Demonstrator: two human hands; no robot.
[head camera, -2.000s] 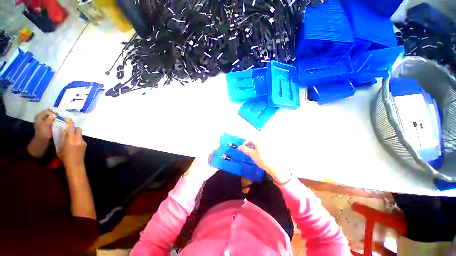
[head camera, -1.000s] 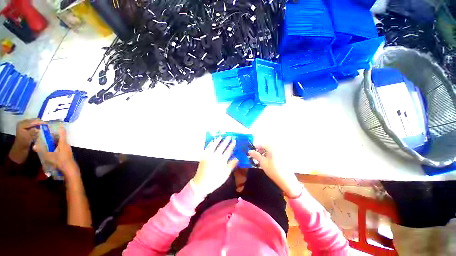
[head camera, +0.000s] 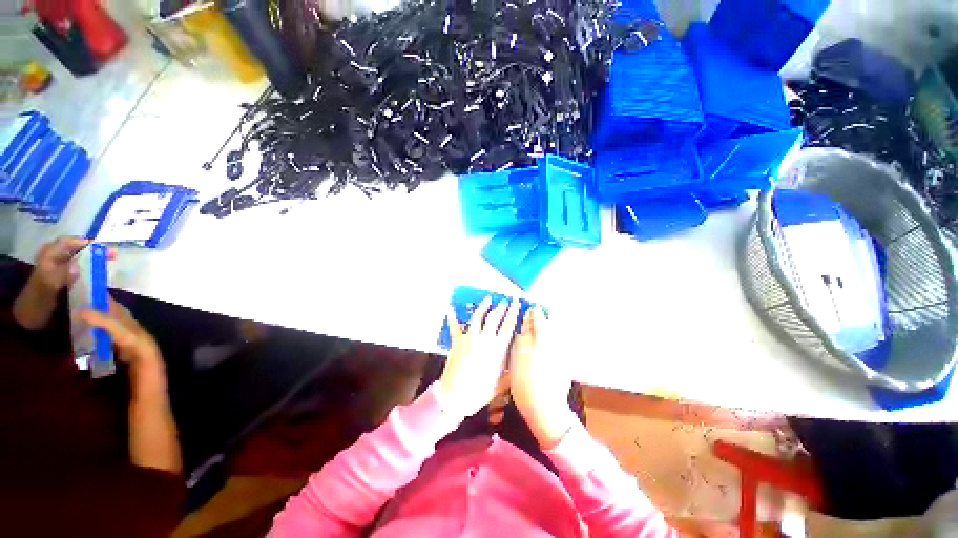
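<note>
A blue blister tray (head camera: 470, 299) is at the bench's front edge, mostly covered by my hands. My left hand (head camera: 483, 342) lies over it with its fingers spread across the top. My right hand (head camera: 533, 352) is at its right side, fingers pointing forward. The cable inside is hidden under my fingers. Loose blue trays (head camera: 520, 252) lie just beyond my hands, one tilted up. A big tangled black cable pile (head camera: 452, 89) lies behind them.
Stacked empty blue trays (head camera: 646, 100) stand right of the pile. A grey basket (head camera: 919, 263) at the right holds white-faced packs (head camera: 830, 278). A neighbouring worker's hands (head camera: 131, 336) hold a pack at left, near finished packs (head camera: 140, 215). A red stool (head camera: 762, 473) is below.
The tray was tilted and open to view with black plugs showing; now my left hand covers it. My right hand has moved in beside the left. The neighbour's pack has been turned.
</note>
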